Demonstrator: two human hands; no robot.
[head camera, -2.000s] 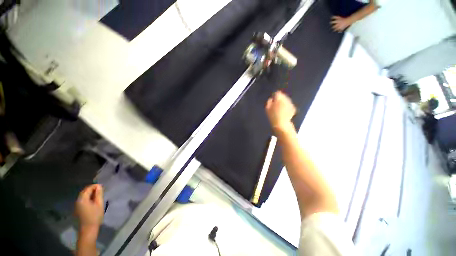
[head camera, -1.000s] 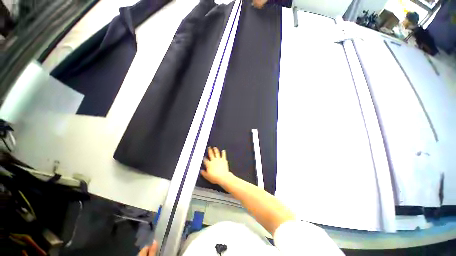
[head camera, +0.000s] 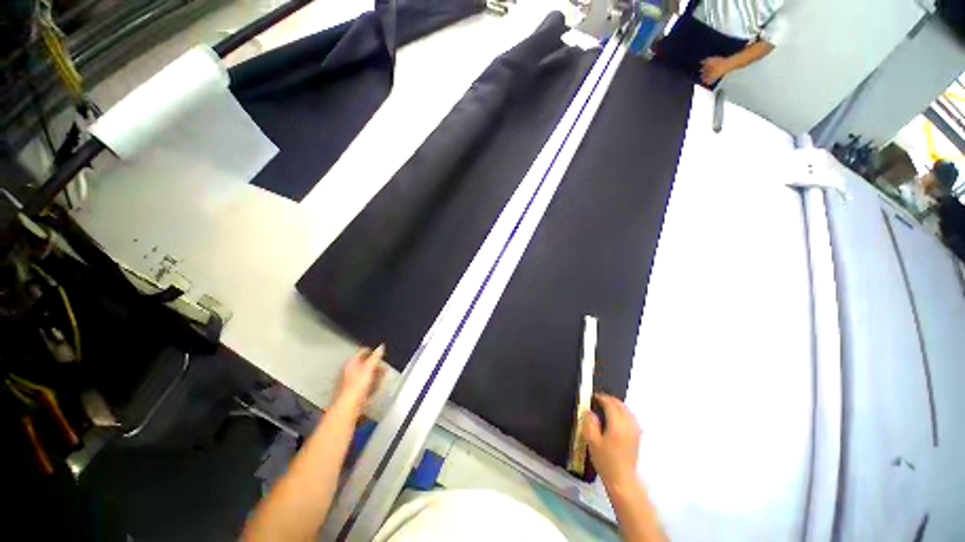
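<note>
Dark fabric (head camera: 593, 233) lies flat in a long strip, with soft folds on its left part. A silver guide rail (head camera: 506, 238) crosses it and overhangs the near table edge. A narrow ruler (head camera: 587, 365) lies on the fabric near its right edge. My left hand (head camera: 360, 383) is at the fabric's near edge, left of the rail, fingertips close together; whether they pinch cloth is unclear. My right hand (head camera: 614, 432) is at the near right corner with curled fingers beside the ruler's lower part; its grip is unclear. The cutter (head camera: 643, 23) is at the rail's far end.
A person's hand (head camera: 715, 70) rests at the fabric's far right. More dark fabric (head camera: 317, 116) lies at the left beside a white sheet on a bar. White paper (head camera: 720, 286) and a long white roll (head camera: 823, 360) lie right. A blue block (head camera: 426, 469) is under the rail.
My right hand has moved from the fabric beside the rail to the ruler. My left hand has come up from the rail's near end to the fabric's near edge. The view has turned.
</note>
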